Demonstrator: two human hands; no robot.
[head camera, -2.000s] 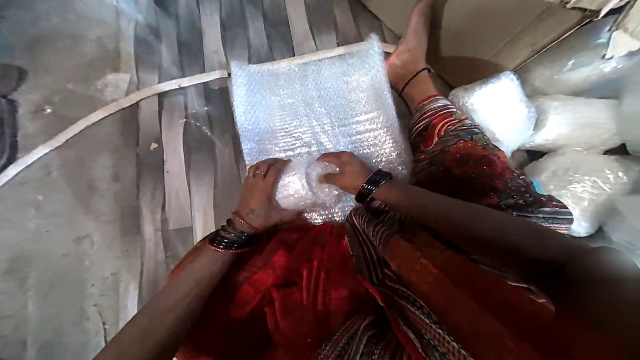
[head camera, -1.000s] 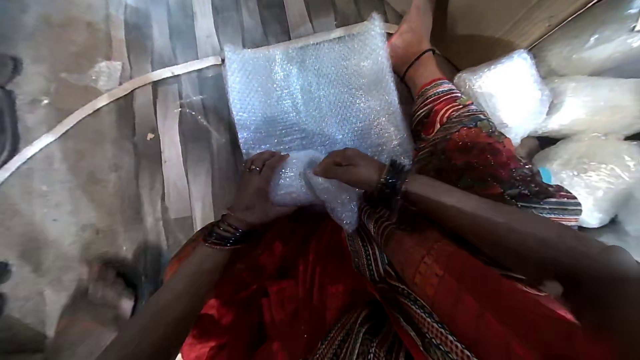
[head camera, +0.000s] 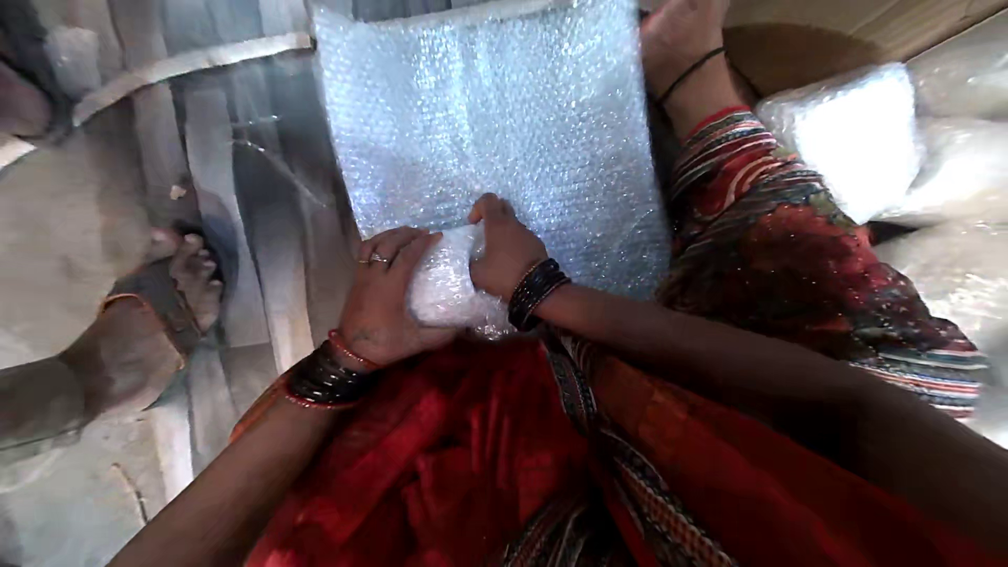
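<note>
A wide sheet of bubble wrap (head camera: 496, 126) lies flat in front of my lap. At its near edge sits a small bundle wrapped in bubble wrap (head camera: 445, 279), its contents hidden. My left hand (head camera: 394, 295) grips the bundle's left side, fingers over its top edge. My right hand (head camera: 508, 248) holds its right side, the fingers curled at the upper right corner.
Several bubble-wrapped packages (head camera: 858, 138) lie at the right, past my bent leg (head camera: 795, 260). Cardboard (head camera: 795, 39) is at the top right. Another person's foot (head camera: 197, 283) rests on grey strips (head camera: 228, 205) at the left.
The loose flap that hung from the bundle's right side is now folded in against it. Another person's foot has moved in at the left. The view has shifted closer.
</note>
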